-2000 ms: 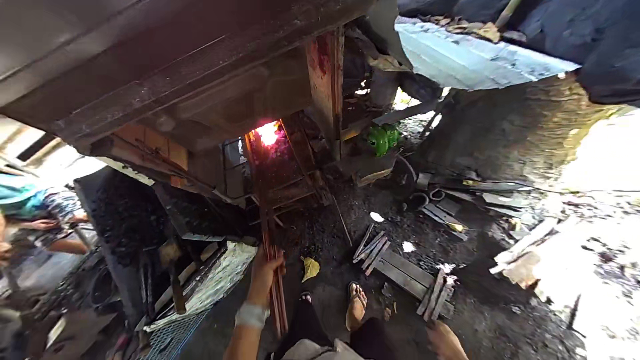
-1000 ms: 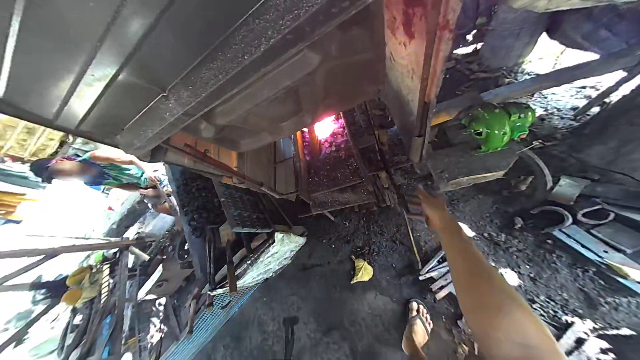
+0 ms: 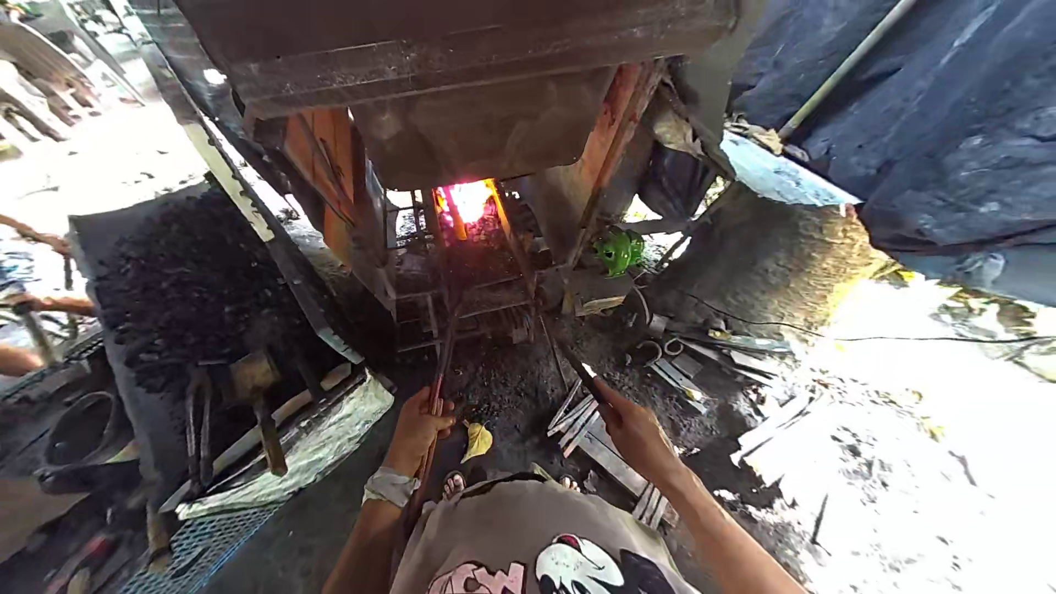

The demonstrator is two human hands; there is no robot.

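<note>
My left hand (image 3: 422,425), with a pale band around the wrist, is closed around the long thin handles of a metal tool (image 3: 446,351), probably tongs, that reaches up toward the forge fire (image 3: 469,202). At the lower right of the hearth, my right hand (image 3: 631,425) grips a dark rod (image 3: 577,363) that slants up and left. An orange-hot metal piece (image 3: 455,213) lies at the glowing coals, in line with the left tool. A second glowing bar (image 3: 499,206) stands at the fire's right edge; whether it joins the right rod cannot be told.
A metal hood (image 3: 487,132) overhangs the fire. Charcoal (image 3: 190,280) fills a bin at left, with a hammer (image 3: 257,384) at its front. A green blower (image 3: 619,250), metal strips (image 3: 615,462) and a yellow leaf (image 3: 477,440) lie rightward and below. Another person's arm (image 3: 62,305) shows at far left.
My right hand, empty and reaching beside the hearth one second ago, now holds a dark rod. My left hand, out of view then, is back in view on the long tool. The view has swung.
</note>
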